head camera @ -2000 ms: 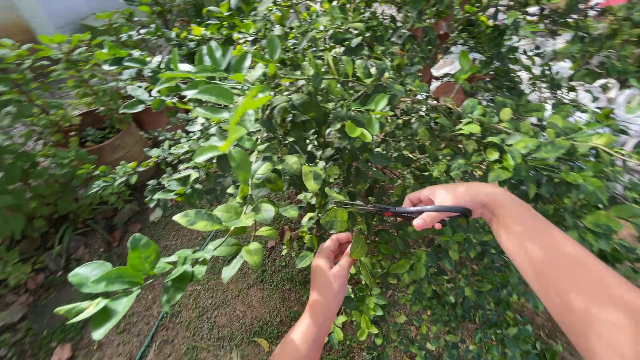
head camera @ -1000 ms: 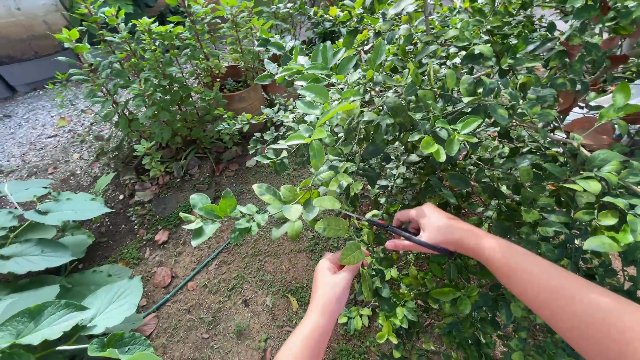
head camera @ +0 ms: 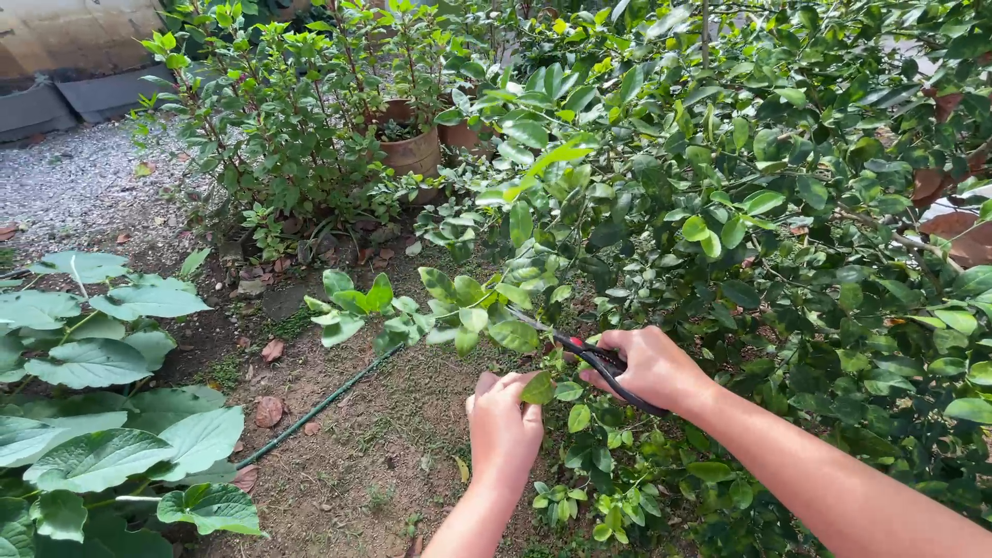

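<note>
My right hand [head camera: 651, 368] is closed around the dark handles of a pair of scissors [head camera: 597, 355] with a red pivot. Their narrow blades point up and left into the leaves of a bushy green shrub [head camera: 666, 232], beside a leafy branch [head camera: 465, 306] that reaches out to the left. Below the blades, my left hand [head camera: 508, 411] pinches a green leaf [head camera: 539, 388] between thumb and fingers. Whether that leaf is still joined to a stem cannot be told. The blade tips are partly lost among the leaves.
Terracotta pots [head camera: 415, 155] with plants stand behind the branch. A green hose [head camera: 318, 408] crosses the soil at left. Large-leaved plants [head camera: 101, 457] fill the lower left, and gravel [head camera: 85, 178] lies beyond. A thicker woody stem [head camera: 891, 232] runs through the shrub at right.
The view has swung to the left since two seconds ago, bringing in the gravel and the large-leaved plants. My left hand has moved a little apart from the scissor blades.
</note>
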